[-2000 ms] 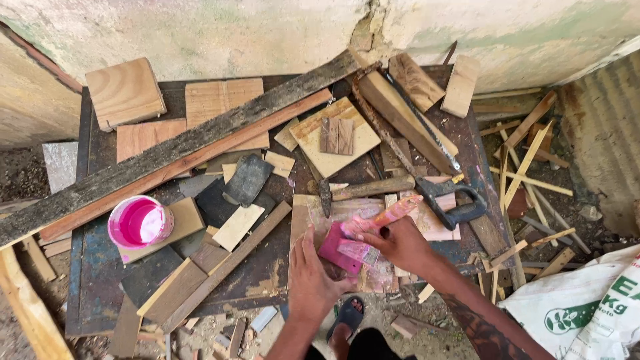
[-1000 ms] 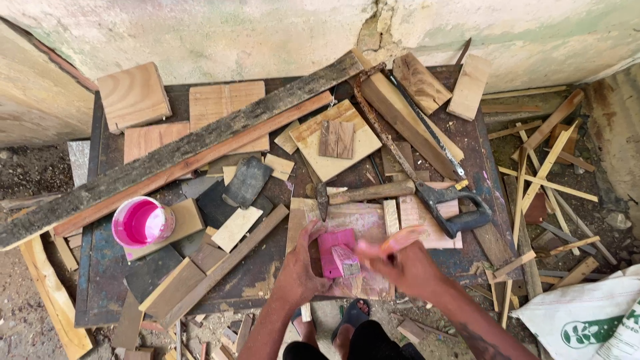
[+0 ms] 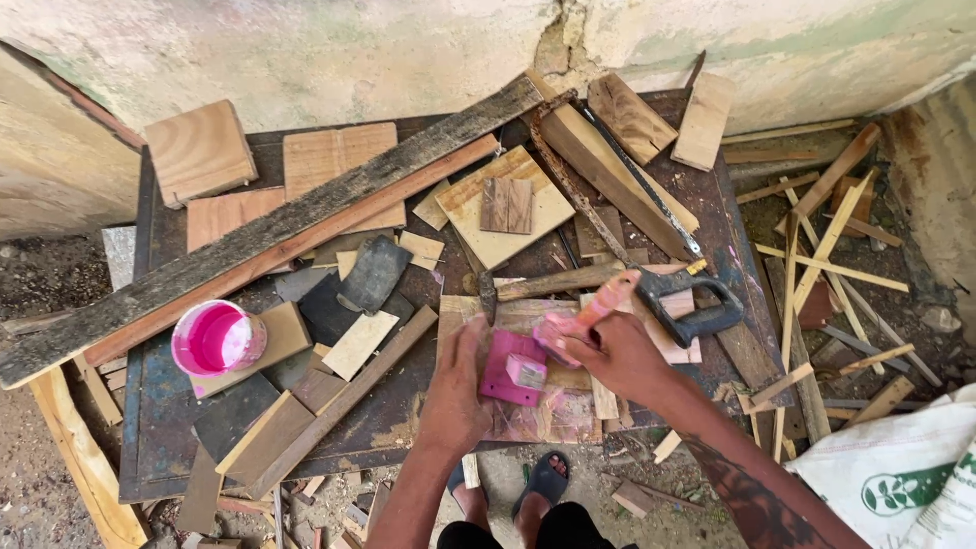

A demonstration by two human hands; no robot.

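Observation:
A small pink-painted wooden piece (image 3: 503, 367) with a raised block, part of it unpainted, lies on a paint-stained board (image 3: 537, 423) near the table's front edge. My left hand (image 3: 456, 389) is at its left side; whether the fingers grip it is unclear. In my right hand (image 3: 621, 354) is a paintbrush (image 3: 598, 305), its handle smeared pink and orange and its pink head just right of the block. To the left, a plastic tub of pink paint (image 3: 219, 338) rests on a wood block. A hammer (image 3: 557, 282) lies just behind the board.
A hacksaw (image 3: 690, 305) with a dark handle lies right of the hammer. One long weathered plank (image 3: 305, 221) crosses the table diagonally. Wood blocks and dark sandpaper-like sheets (image 3: 374, 274) cover much of the top. Offcuts lie on the ground at right, beside a white sack (image 3: 892, 473).
Two seconds ago the brush was on the pink piece; now it is off to the right of the block. More of the raised block shows, and my left hand's fingers have shifted along the piece's left side.

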